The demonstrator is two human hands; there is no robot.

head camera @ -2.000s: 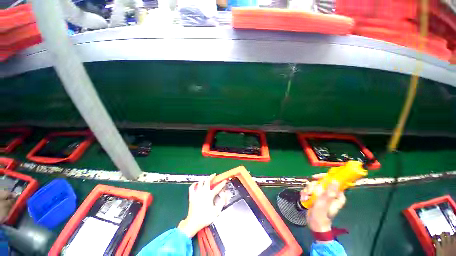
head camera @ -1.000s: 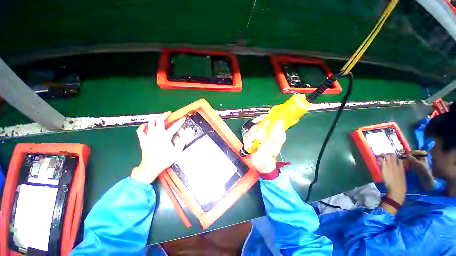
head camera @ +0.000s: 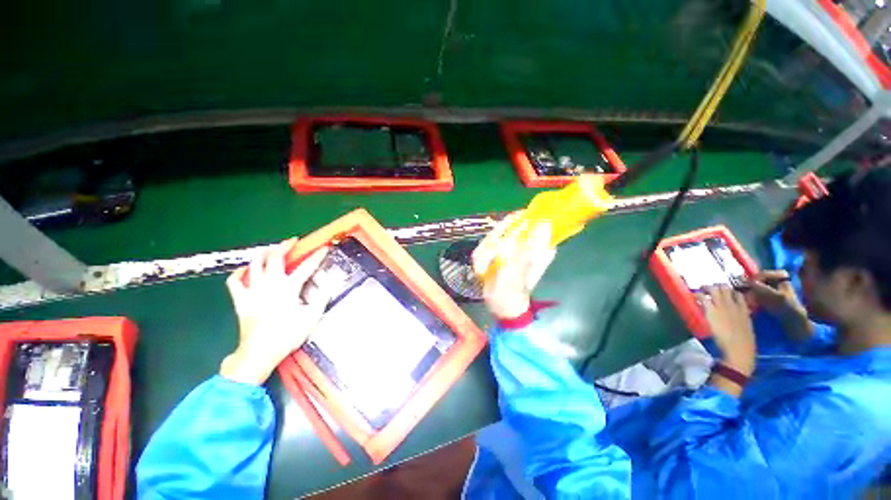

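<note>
An open tablet [head camera: 376, 337] with a large white block lies tilted in a red-orange frame [head camera: 415, 301] on the green bench. My left hand [head camera: 274, 311] holds the frame's upper left side, fingers over the circuit end. My right hand [head camera: 516, 266] is shut on a yellow electric screwdriver [head camera: 567, 217], right of the frame and over a round dark ridged dish [head camera: 461, 270]. The screwdriver's tip is hidden by my hand. A thin red-orange strip [head camera: 315, 408] lies beside the frame's lower left side.
Another framed tablet [head camera: 117, 415] lies at the left. Framed tablets [head camera: 445, 171] and a dark unframed unit [head camera: 83, 195] lie on the belt behind the worn white rail [head camera: 186, 266]. A yellow cord [head camera: 721, 83] and black cable [head camera: 635, 283] hang at right. A person [head camera: 782, 391] works on another tablet.
My right hand and the screwdriver have moved from the frame's right edge to over the dish. The view has shifted, and my left hand stays on the frame.
</note>
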